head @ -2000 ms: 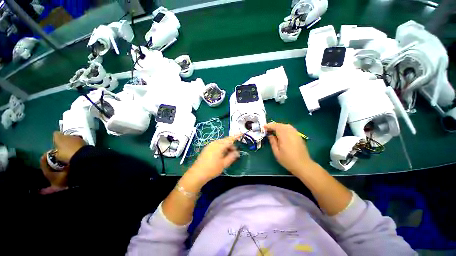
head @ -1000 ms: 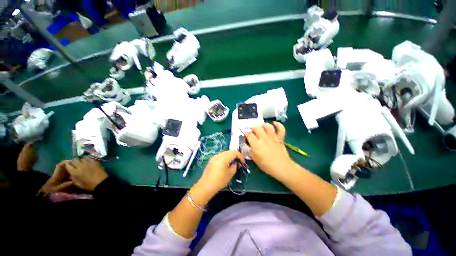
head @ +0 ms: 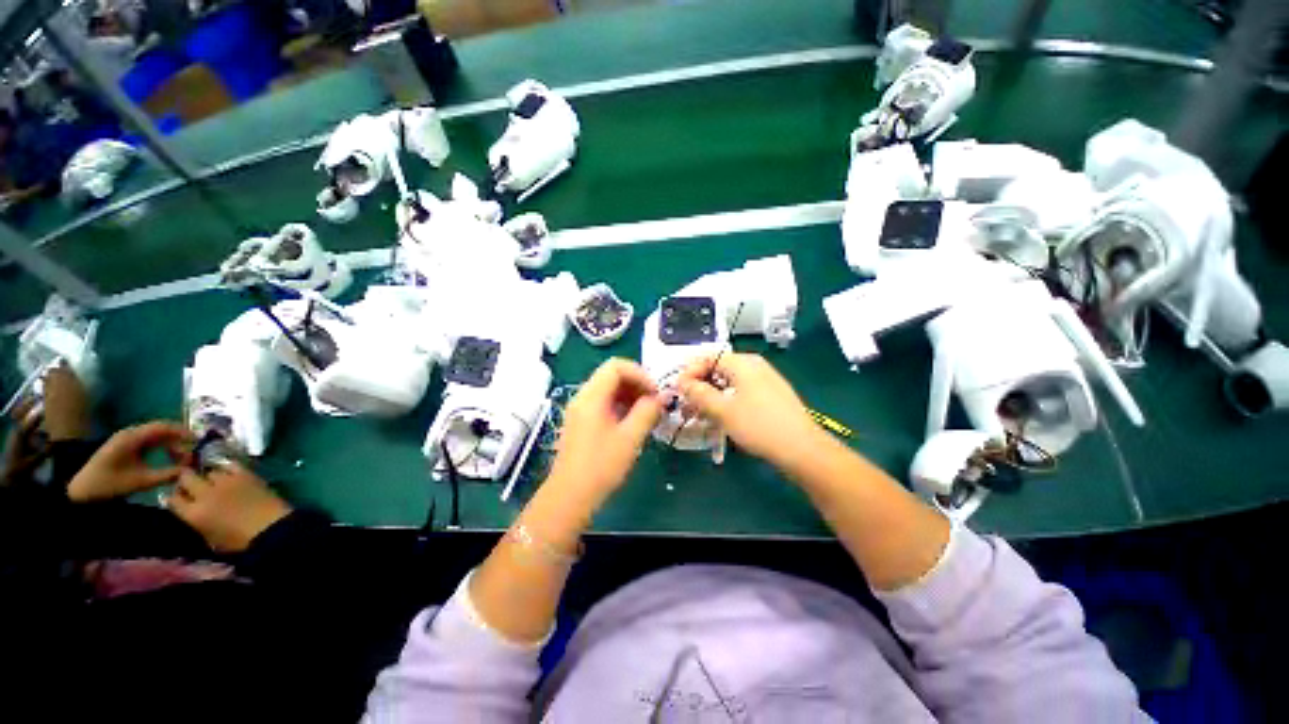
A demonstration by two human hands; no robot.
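A white camera body housing (head: 689, 357) lies on the green bench in front of me, its dark lens panel (head: 689, 321) facing up and its white bracket (head: 768, 300) at the upper right. My left hand (head: 611, 419) is at the left of the housing's near opening, thumb and forefinger together. My right hand (head: 741, 406) is over the right of the opening, fingertips pinched near a thin dark lead. What the fingertips hold is too small to tell. A yellow pen-like tool (head: 830, 423) lies right of my right hand.
White camera units stand in clusters at left (head: 488, 410) and right (head: 1021, 371), some with wires hanging out. A small round shell (head: 601, 314) lies left of the housing. A pale metal strip (head: 707, 225) crosses the bench. Another person's hands (head: 212, 488) work at far left.
My left hand has risen from below the housing to beside its opening. My right hand has drawn back towards me, uncovering part of the body. The view has shifted slightly.
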